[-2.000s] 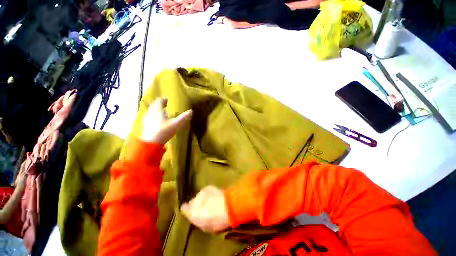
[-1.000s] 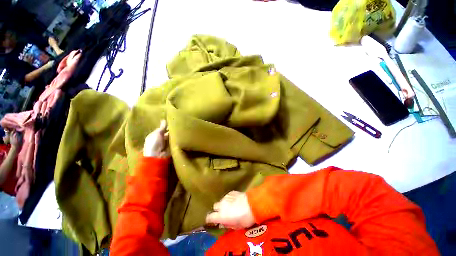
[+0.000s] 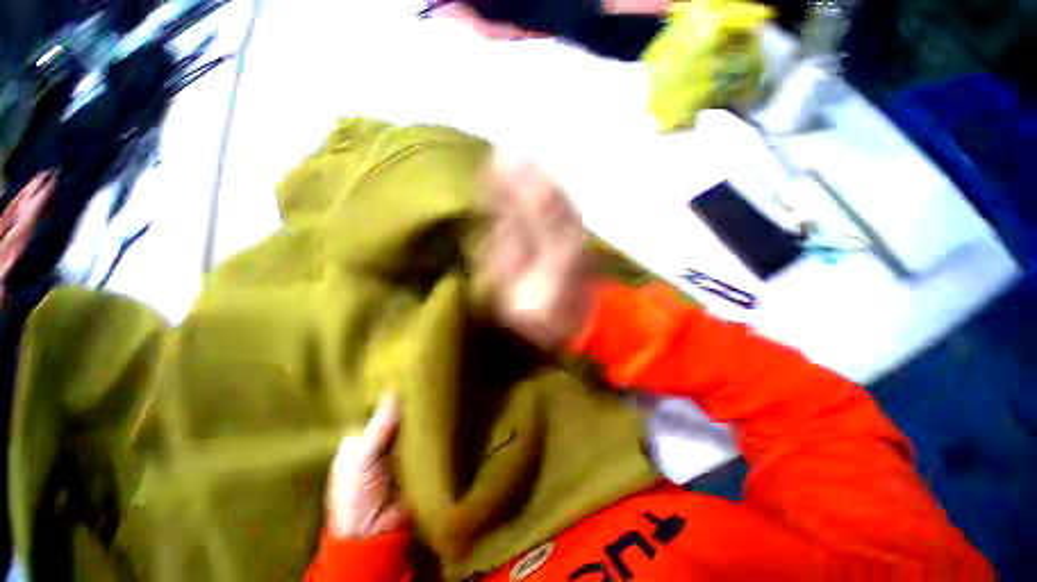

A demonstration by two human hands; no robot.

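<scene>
The olive-green coat (image 3: 262, 375) lies bunched on the white table and reaches down to my waist. My left hand (image 3: 366, 472) holds a fold of the coat low in the middle, its fingertips on the cloth. My right hand (image 3: 529, 244) is blurred and raised at the coat's upper right part, over a dark opening between folds. Whether its fingers grip the cloth cannot be told. No needle or thread shows.
Snips (image 3: 720, 289) and a black phone (image 3: 747, 230) lie on the white table (image 3: 580, 119) at right. A yellow plastic bag (image 3: 703, 68) and a blurred white bottle (image 3: 799, 97) stand behind. Dark hangers (image 3: 119, 250) lie at left. Another person's hand (image 3: 23, 222) shows at the left edge.
My right hand has moved up from the coat's lower edge to its upper right. My left hand is lower in the picture. The coat's folds have shifted and a dark opening shows.
</scene>
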